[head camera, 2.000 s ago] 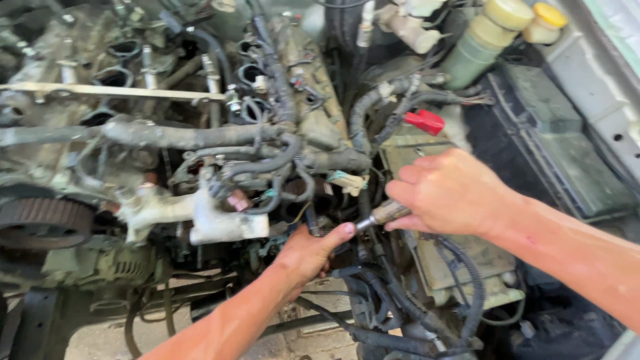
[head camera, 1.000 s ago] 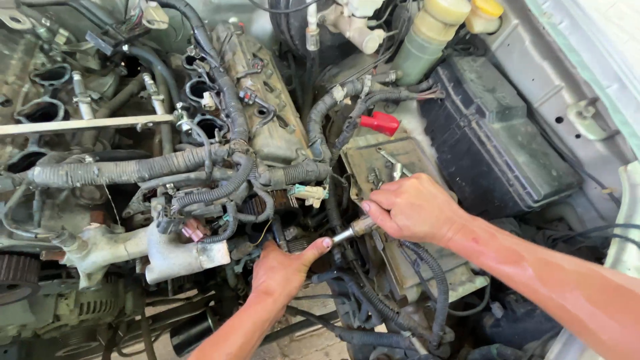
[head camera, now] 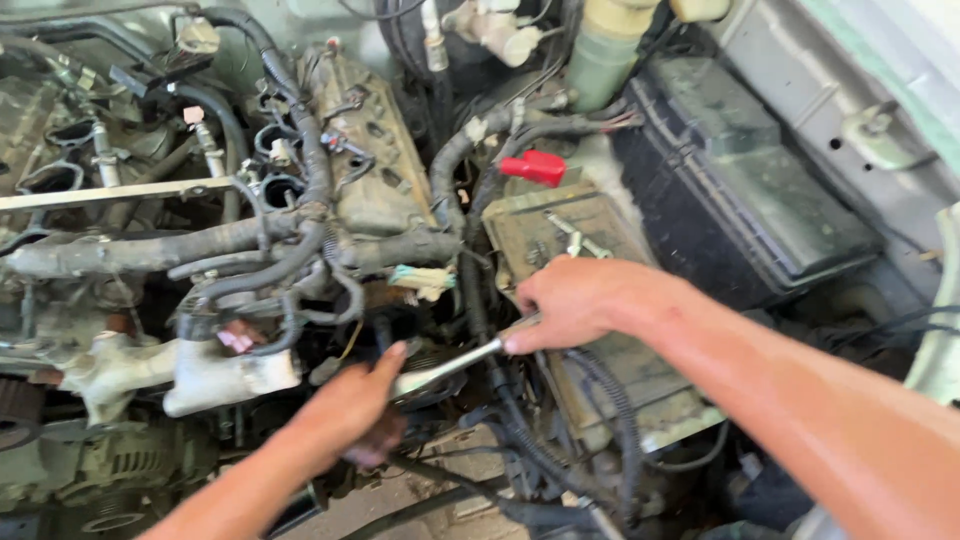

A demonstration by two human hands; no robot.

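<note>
My right hand (head camera: 574, 300) is closed around the handle of a metal ratchet wrench (head camera: 454, 366), just over the near-left edge of the battery tray (head camera: 622, 390). The wrench slopes down to the left, its far end beside my left hand (head camera: 367, 405). That hand is low in the engine bay with the thumb up by the tool's head; its fingers are blurred and partly hidden, so its grip is unclear. Bolts (head camera: 577, 238) lie on the tray beyond my right hand. A red terminal cover (head camera: 534, 168) sits at the tray's far edge.
A black box with a lid (head camera: 750, 172) stands at the right, beside a fluid reservoir (head camera: 609, 56). Wiring harnesses (head camera: 457, 187) run across the middle. The engine with a pale metal pipe fitting (head camera: 232, 379) fills the left. A corrugated conduit (head camera: 619, 405) hangs over the tray's near side.
The wrench shows more of its length between my hands than before. My left thumb, earlier against the tool, now points up beside its head. My right hand still holds the handle.
</note>
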